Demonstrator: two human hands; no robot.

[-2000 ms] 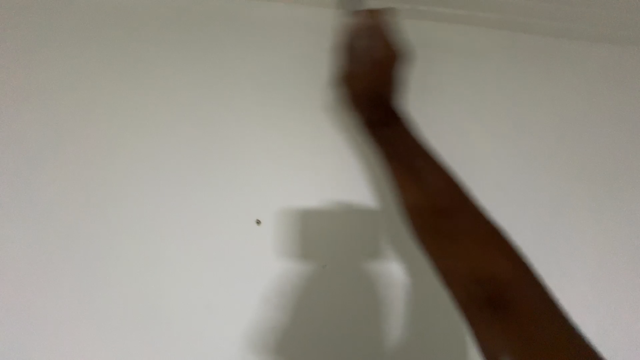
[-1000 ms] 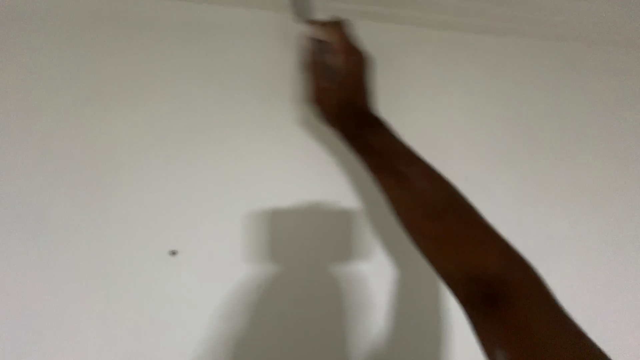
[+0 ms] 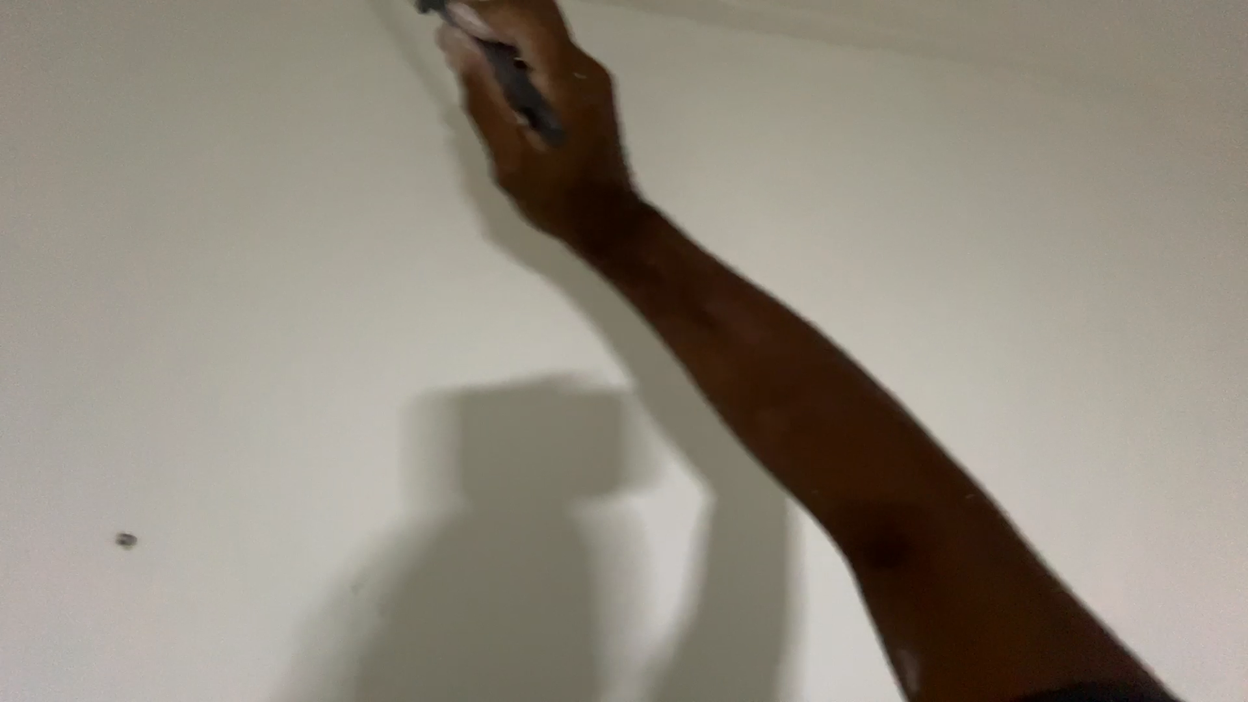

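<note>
My right hand [image 3: 561,127] is raised near the top of the view, close to a pale painted wall [image 3: 244,322]. Its fingers are closed around the dark handle of a tool [image 3: 522,90], which slants up to the left. The tool's working end lies past the top edge of the frame, so its kind cannot be told. My bare forearm runs down to the lower right, where a dark sleeve edge shows. My left hand is out of view.
A small dark hole or spot [image 3: 126,539] marks the wall at the lower left. Along the top right runs the edge where wall and ceiling [image 3: 975,24] meet. Shadows of my head, body and arm fall on the wall.
My right hand has moved left along the top of the wall, with the tool still in it. The view has shifted somewhat.
</note>
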